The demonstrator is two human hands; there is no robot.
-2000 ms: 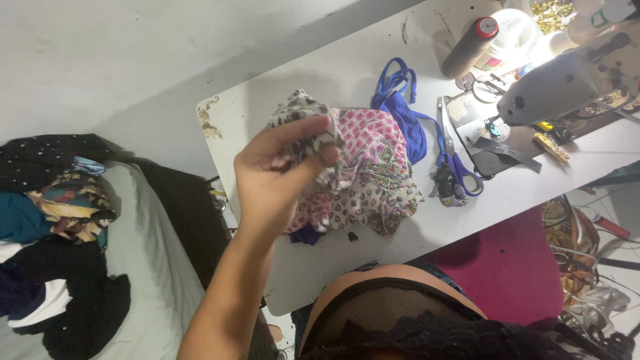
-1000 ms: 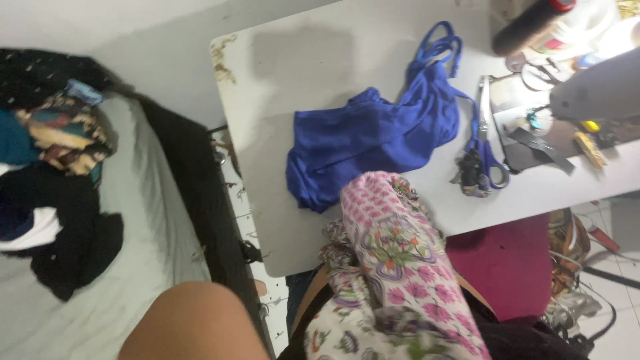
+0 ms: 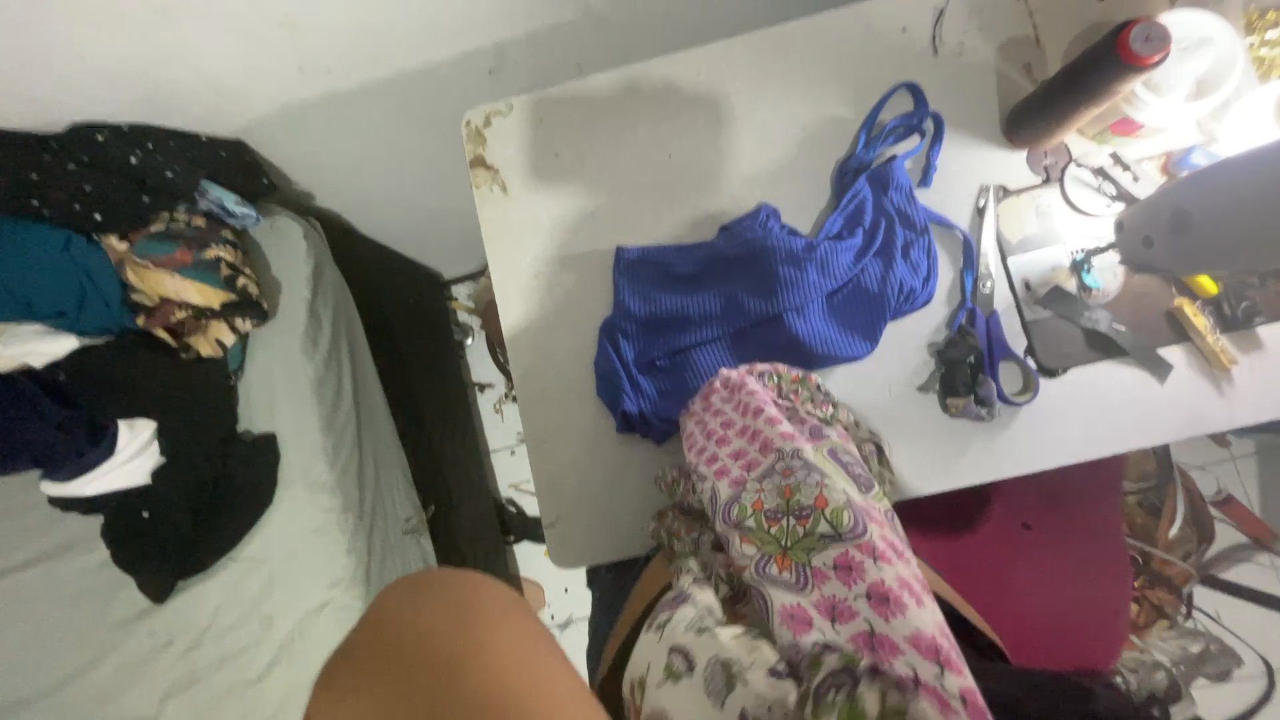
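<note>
Neither of my hands shows; a bare part of an arm [image 3: 455,650] rises at the bottom edge, its hand out of frame. A pink and white floral cloth [image 3: 800,530] hangs over the table's near edge and spreads across my front. Behind it a ribbed blue garment [image 3: 760,290] with thin straps lies on the white table [image 3: 560,400]. To the right, scissors [image 3: 990,320] with purple handles lie beside a small dark bundle [image 3: 962,375]. What holds the floral cloth is hidden.
A sewing machine [image 3: 1200,215] stands at the right under a bright lamp, with a dark thread cone [image 3: 1085,85] behind it. A grey strip [image 3: 1105,330] lies near its needle. Clothes [image 3: 180,420] are heaped on a covered bed [image 3: 320,480] at the left. A magenta seat [image 3: 1030,570] is below the table.
The floral cloth was bunched on the table with a hand at it two seconds ago; it now hangs near my body. The blue garment, mostly covered then, lies exposed. The hand has left the view.
</note>
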